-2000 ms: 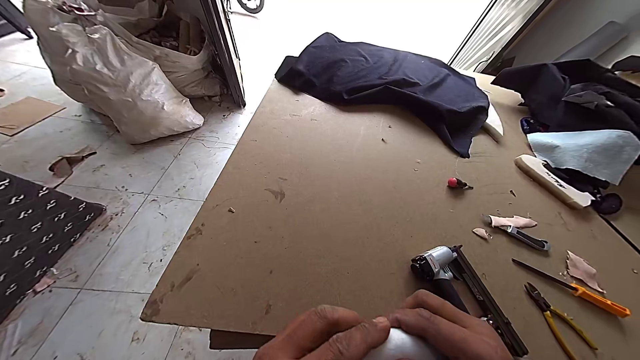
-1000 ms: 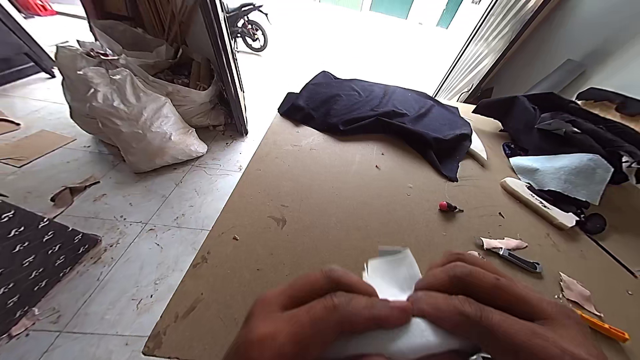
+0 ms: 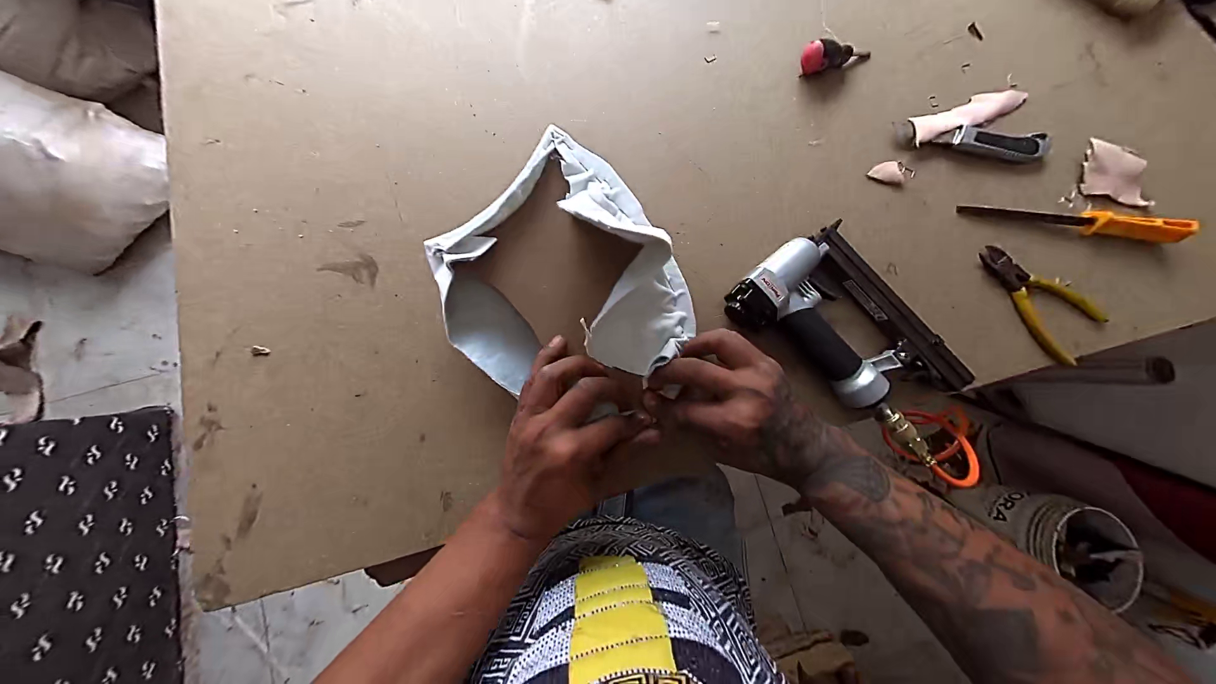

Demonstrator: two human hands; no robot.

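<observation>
A board panel [image 3: 560, 261] lies on the table with pale blue fabric [image 3: 648, 309] folded over its edges, its corners pointed and the folds bunched at the right. My left hand [image 3: 570, 427] grips the fabric along the near edge, fingers curled over it. My right hand [image 3: 731, 399] pinches the fabric at the near right corner. Just right of that hand a pneumatic stapler [image 3: 826, 342] lies on its side, joined to an orange air hose [image 3: 955, 456]. My fingers hide part of the near edge.
On the right of the table [image 3: 313, 456] lie diagonal pliers [image 3: 1021, 285], an orange-handled tool with a thin shaft [image 3: 1121, 226], a utility knife [image 3: 1002, 142], pink scraps [image 3: 1113, 173] and a red-tipped fitting [image 3: 826, 57]. A white sack [image 3: 76, 180] stands left; a bucket [image 3: 1092, 551] is lower right.
The view has tipped down sharply toward my hands. The pale blue piece, mostly hidden behind my hands before, now shows nearly whole.
</observation>
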